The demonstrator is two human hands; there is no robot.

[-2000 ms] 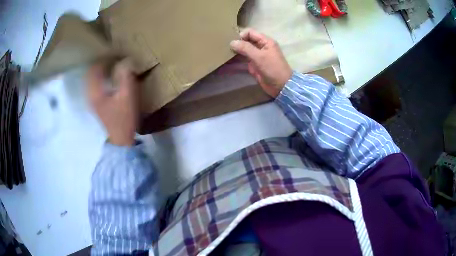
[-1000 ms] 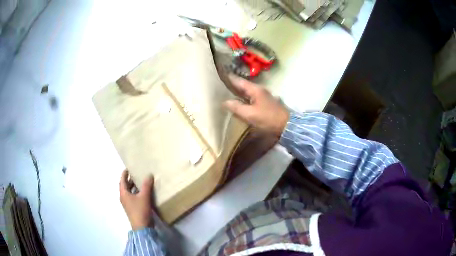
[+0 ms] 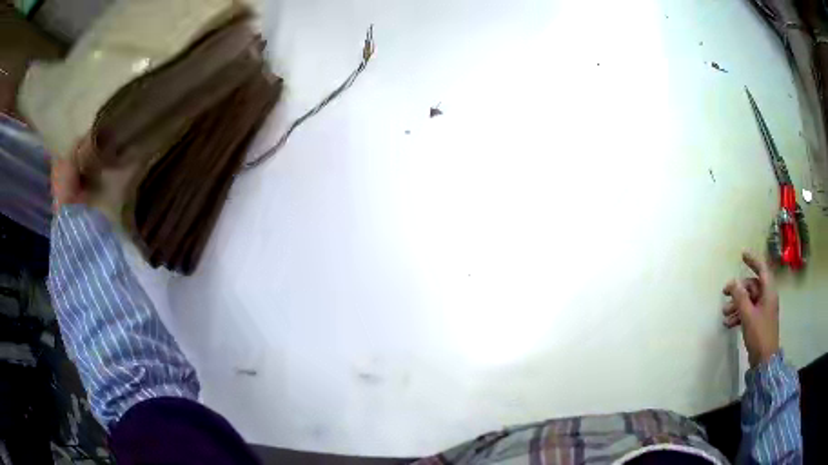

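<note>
A beige and brown panel bundle [image 3: 172,82] is at the upper left, over a stack of dark brown layers [image 3: 195,182]. My left hand [image 3: 69,182] is at its left edge, blurred, with the fingers mostly hidden; it appears to grip the bundle. My right hand [image 3: 754,304] is at the far right, empty with fingers apart and partly curled. Shears [image 3: 788,222] with red handles lie just above my right hand, blades pointing away; the hand does not hold them.
A thin cord [image 3: 318,109] runs on the white table [image 3: 508,218] from the dark stack. Small dark scraps [image 3: 435,112] lie about. Dark material [image 3: 799,36] is at the upper right edge. Another piece of striped sleeve [image 3: 23,173] shows at the left edge; whose is unclear.
The view has swung left. The beige folded bundle has moved from in front of me to the dark stack at the left. My right hand has let go of it and is now beside the shears.
</note>
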